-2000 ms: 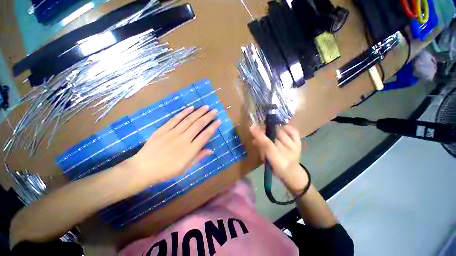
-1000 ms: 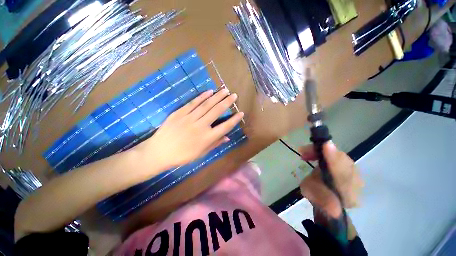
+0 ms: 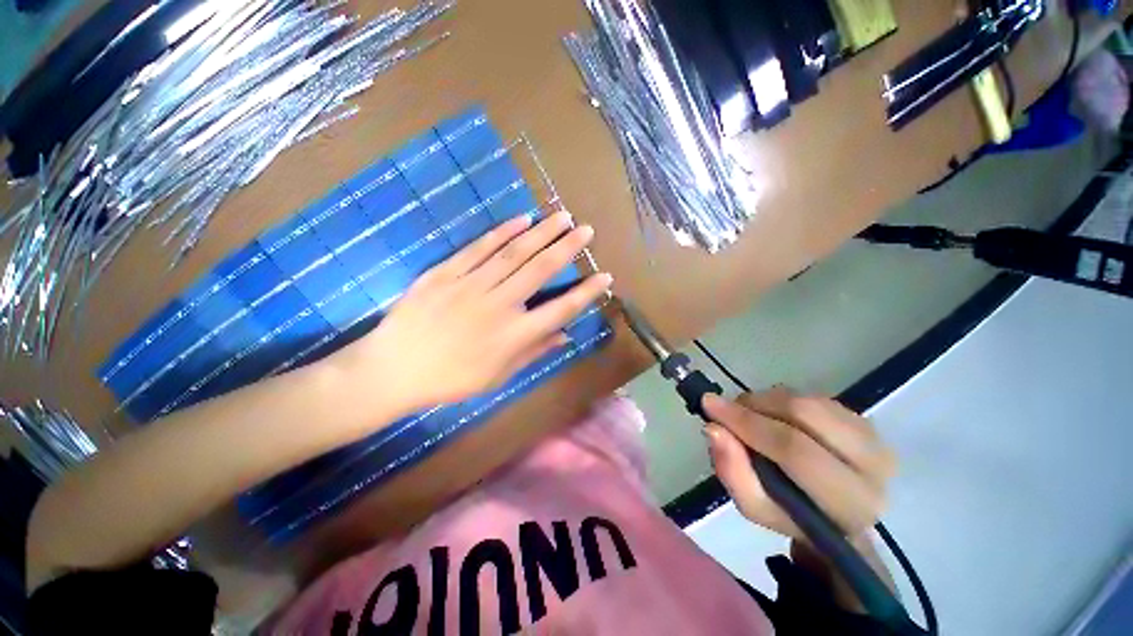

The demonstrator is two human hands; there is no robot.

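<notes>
The blue solar cell string panel [image 3: 336, 236] lies tilted on the bench in front of me. A short busbar ribbon [image 3: 543, 174] lies along its right short end. My left hand [image 3: 485, 311] lies flat on the panel, its fingertips pressing on the ribbon. My right hand [image 3: 801, 460] holds the soldering iron [image 3: 777, 478] like a pen. The iron's tip is at the ribbon near the panel's lower right corner, just beside my left fingertips; whether it touches cannot be told. My left hand and forearm hide part of the panel.
Long busbar ribbons [image 3: 236, 112] lie spread beyond the panel. Short ribbons [image 3: 665, 137] lie to its right, with more at far left [image 3: 50, 441]. Black insulating strips [image 3: 758, 62], a yellow block [image 3: 864, 22] and a fan's dark arm [image 3: 1044, 252] are at the right. The bench edge curves below.
The right hand has left the short ribbon bundle and brought the iron down and left to the panel's end. A ribbon now lies there, and the left hand has shifted right onto it.
</notes>
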